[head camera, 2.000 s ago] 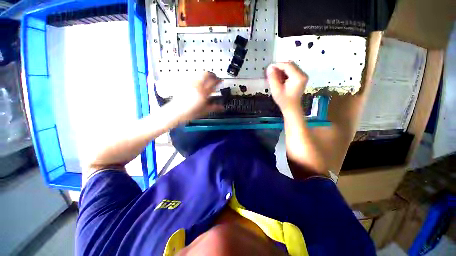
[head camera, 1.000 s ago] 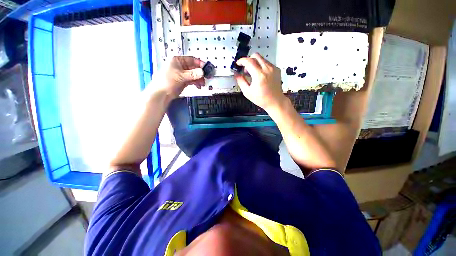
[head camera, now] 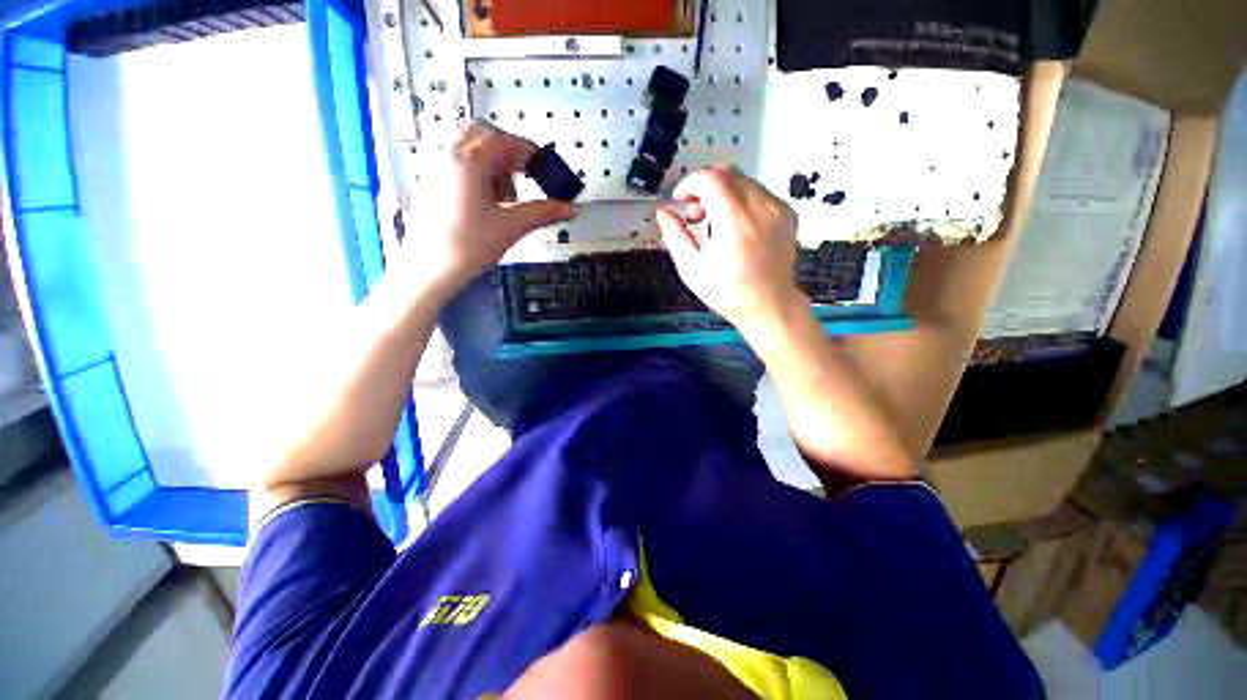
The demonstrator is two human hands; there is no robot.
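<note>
My left hand [head camera: 488, 203] holds a small black part [head camera: 554, 174] between thumb and fingers, above the near edge of the perforated plate [head camera: 547, 103]. A short row of black parts [head camera: 658, 127] lies on the plate to the right of it. My right hand [head camera: 729, 235] is just below and right of the row, with thumb and fingertips close together. Whether anything small is between those fingertips cannot be told. The orange-red fixture [head camera: 581, 15] is cut off by the top edge.
A blue tray [head camera: 358, 164] stands at left, with black parts along its far edge. A keyboard [head camera: 602, 286] in a teal frame lies nearest my body. At right are a white spotted board [head camera: 896, 157], a black printed pad [head camera: 896, 34] and an open carton [head camera: 1019, 499].
My left hand still holds the black part, now turned differently. My right hand has come away from the row, slightly right and down. The view has shifted a little.
</note>
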